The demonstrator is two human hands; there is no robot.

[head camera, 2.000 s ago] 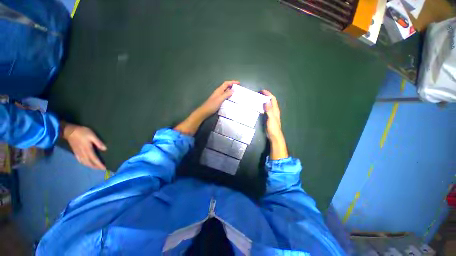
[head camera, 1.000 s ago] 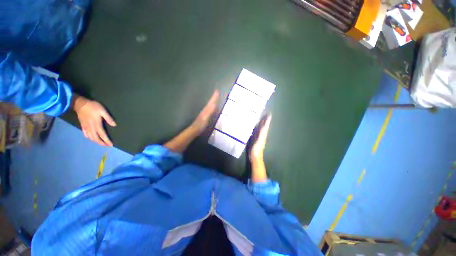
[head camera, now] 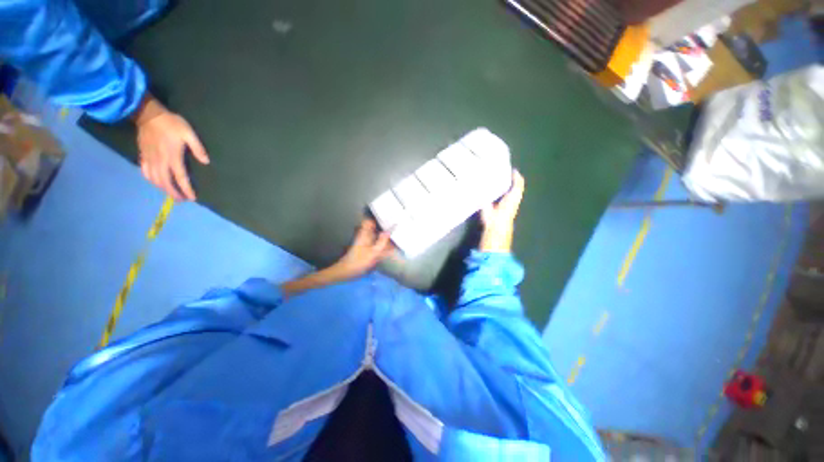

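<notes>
A row of boxes (head camera: 444,191), white and shiny with dark seams between several units, lies slanted in front of me over the dark green table (head camera: 316,117). My left hand (head camera: 369,247) grips its lower left end. My right hand (head camera: 504,209) grips its upper right end, with the fingers partly hidden at the far side. Glare hides the print on the boxes.
Another person's hand (head camera: 169,152) rests at the table's left edge. The roller conveyor (head camera: 574,32) with an orange end block, printed sheets (head camera: 676,70) and a large white sack (head camera: 763,140) are at the upper right.
Both hands now hold the row at its ends; one second ago they were beside it. The row has turned clockwise, and my view has shifted.
</notes>
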